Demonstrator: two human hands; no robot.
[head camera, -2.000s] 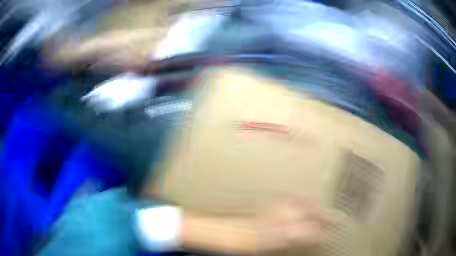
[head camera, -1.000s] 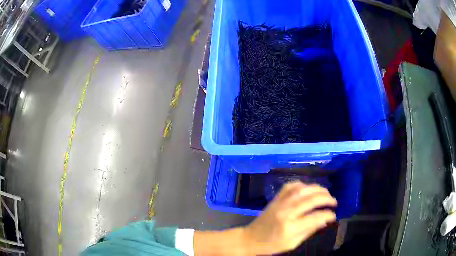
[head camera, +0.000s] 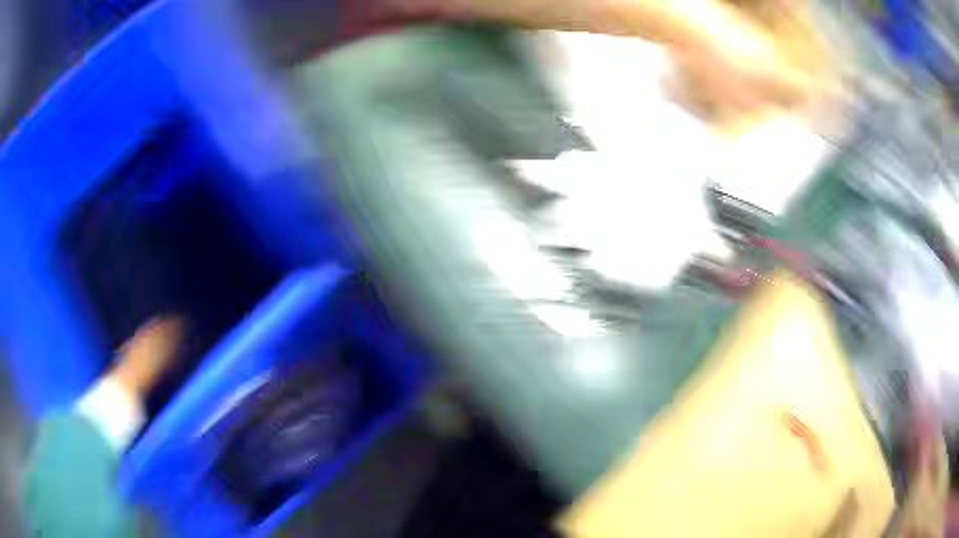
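Note:
The frame is heavily blurred. A deep blue bin (head camera: 47, 242) stands at the left with a mass of black pieces (head camera: 174, 236) inside. My left hand (head camera: 150, 349) reaches over the near part of this bin, in front of the dark contents; its fingers are blurred and I cannot tell whether they hold anything. A teal sleeve with a white cuff leads to it. A cardboard sheet (head camera: 726, 420) lies at the lower right with a small red wire pile (head camera: 806, 439) on it. My right hand is not in view.
A second blue bin (head camera: 237, 405) with clear plastic and dark contents sits below the first. The green bench (head camera: 421, 221) runs diagonally beside them. White paper or wads (head camera: 631, 200) lie on it. Another person's arm (head camera: 715, 53) reaches in at the top.
The view has swung right, so the bins now stand at the left and the bench and cardboard show. My left hand has moved from above the lower bin to the deep bin with black pieces.

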